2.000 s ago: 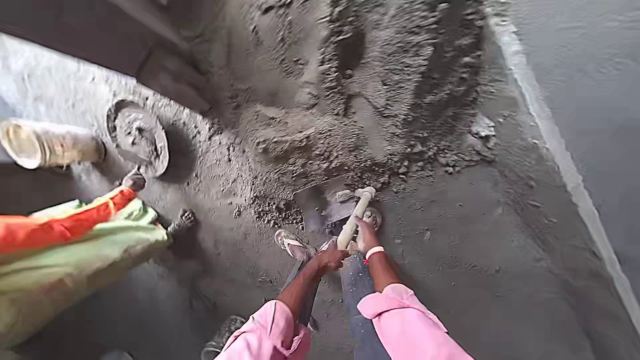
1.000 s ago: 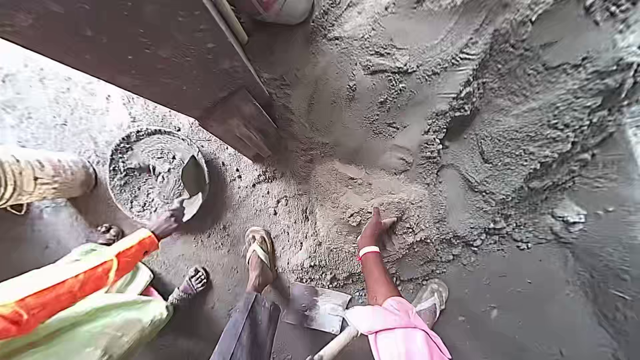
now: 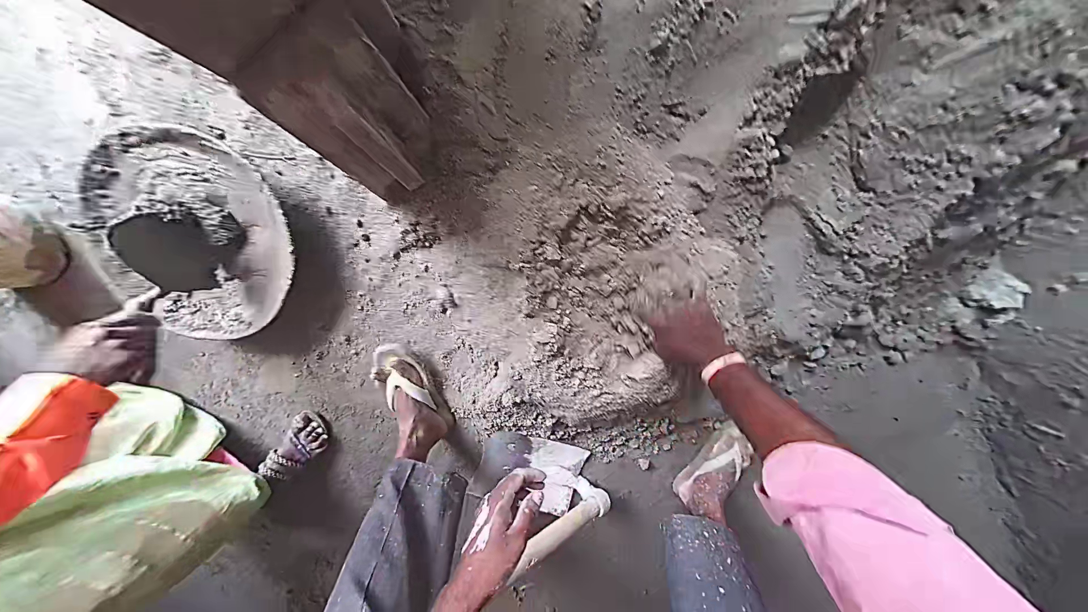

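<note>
My right hand point(image 3: 687, 333), with a band at the wrist, reaches into a heap of loose sand or dry mix point(image 3: 595, 340); its fingers are hidden against the material. Between my feet lies a hoe with a metal blade point(image 3: 510, 455) and a pale handle point(image 3: 557, 531). My left hand point(image 3: 510, 510) hovers above or rests by that handle, smeared with something white, its fingers bent; whether it touches the handle is unclear.
At the left a co-worker's hand point(image 3: 110, 344) holds a trowel point(image 3: 170, 251) in a round metal pan point(image 3: 268, 238) of mortar. A wooden board point(image 3: 340, 102) juts in from the top. Wet mortar point(image 3: 901, 195) spreads at the right. A bucket point(image 3: 30, 246) lies at the left edge.
Two seconds ago both my hands held the hoe's handle; now the hoe lies between my feet. My right hand has gone into the loose heap, and my left hand has come into view since one second ago.
</note>
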